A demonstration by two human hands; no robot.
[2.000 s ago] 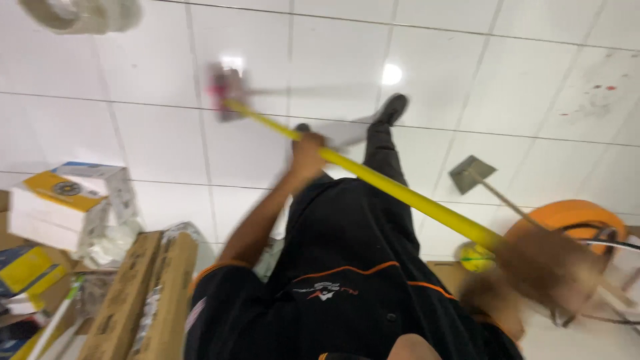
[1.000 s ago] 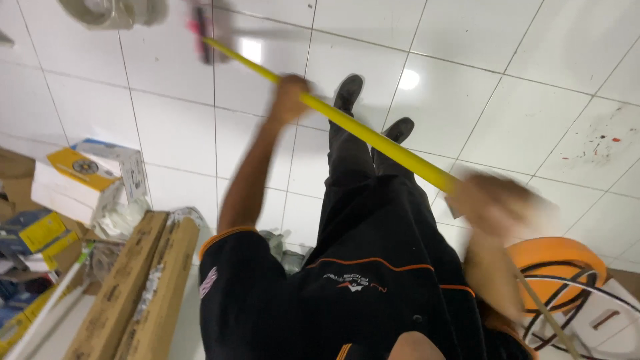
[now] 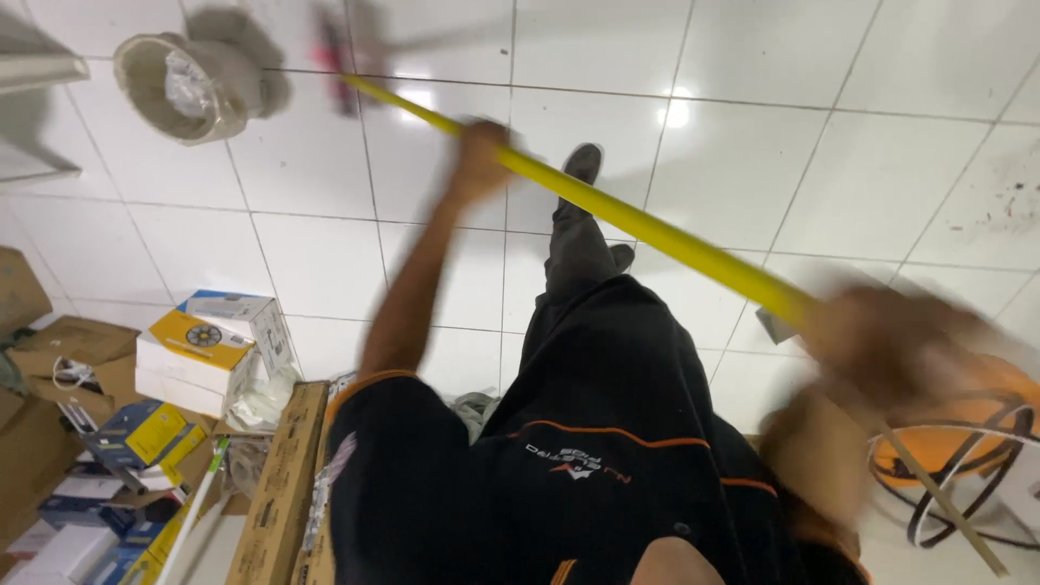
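Note:
A yellow broom handle [image 3: 650, 227] runs slantwise across the view in front of my body. My left hand [image 3: 483, 161] grips it partway down, nearer the broom head. Around its near end at the right closes my right hand [image 3: 886, 349], blurred by motion. The pink and dark broom head [image 3: 335, 65], also blurred, is at the upper left over the white tiled floor [image 3: 585, 57]. Below my right hand a thin stick [image 3: 942, 496] slants down; a small grey dustpan-like piece [image 3: 776, 325] shows beside the hand, and whether the two join is hidden.
A whitish bucket [image 3: 231, 89] holding crumpled plastic stands upper left. Cartons [image 3: 195, 349] and long cardboard boxes [image 3: 280, 487] fill the lower left. An orange round container [image 3: 959, 447] with looped cables is at the lower right. Dark specks [image 3: 1016, 195] mark the floor at the right.
Both hands keep hold of the broom handle. The feet have changed position in a step. The view has shifted, and the bucket shows more fully. The grey dustpan-like piece is now largely behind my right hand.

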